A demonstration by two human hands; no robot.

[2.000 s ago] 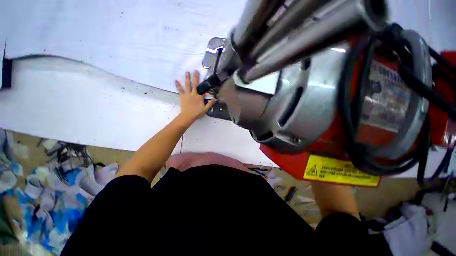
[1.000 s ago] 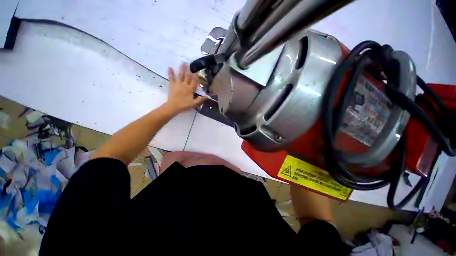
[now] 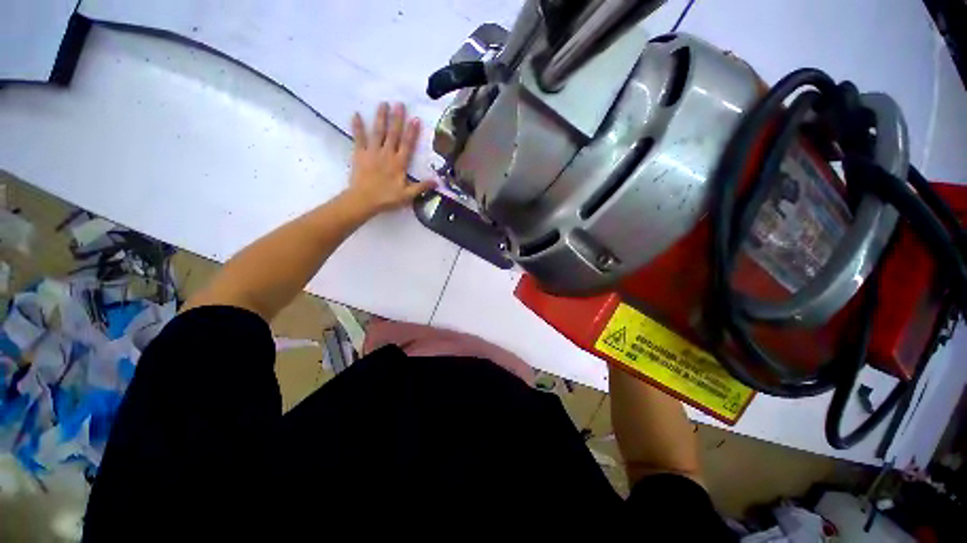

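The red and silver cutting machine (image 3: 594,180) stands at the right of centre, with a yellow warning strip and black cord looped on its handle. Its flat grey base plate (image 3: 463,228) shows at the table side. My left hand (image 3: 384,159) lies flat on the white paper marker (image 3: 286,42), fingers spread, just left of the machine's front; it holds nothing. The dark cut edge of the lay curves from the upper left to my left hand. My right forearm goes under the machine; my right hand is hidden behind the motor.
The white table (image 3: 191,149) runs across in front of me, with a panel seam and small black bits on it. White, blue and dark scraps (image 3: 74,361) lie on the brown floor at the lower left. More cloth (image 3: 827,520) lies at the lower right.
The machine has turned and its front has moved up the view, showing more base plate. My left hand has moved slightly up and left, staying beside it. The view has also shifted.
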